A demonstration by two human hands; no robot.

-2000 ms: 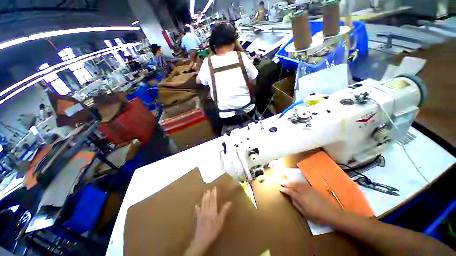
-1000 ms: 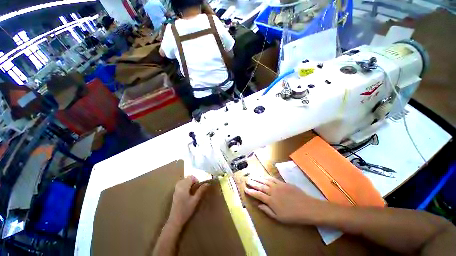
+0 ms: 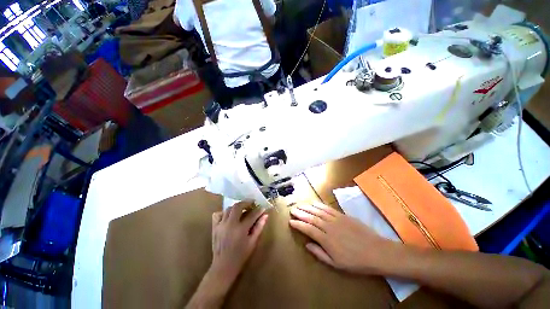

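A brown panel (image 3: 157, 247) covers much of the white table under both hands and reaches the presser foot and needle area (image 3: 274, 196) of the white sewing machine (image 3: 362, 121). My left hand (image 3: 235, 238) is left of the needle, fingers bent at the panel; whether it pinches the edge is hidden. My right hand (image 3: 338, 238) lies flat on the panel right of the needle, fingers slightly apart, holding nothing. An orange pocket piece (image 3: 416, 205) with a brassy zipper (image 3: 410, 214) lies right of it, over a white layer (image 3: 362, 208).
Dark snips (image 3: 467, 196) with a black cord lie on the white table (image 3: 512, 187) right of the orange piece. A blue tube (image 3: 350, 60) curves behind the arm. A person in a white top (image 3: 238, 42) is beyond the table, beside a red-edged box (image 3: 169, 96).
The view has moved closer to the machine. The yellow strip seen between the panel edges is now covered. My left hand has moved towards the needle; my right hand stays flat on the panel.
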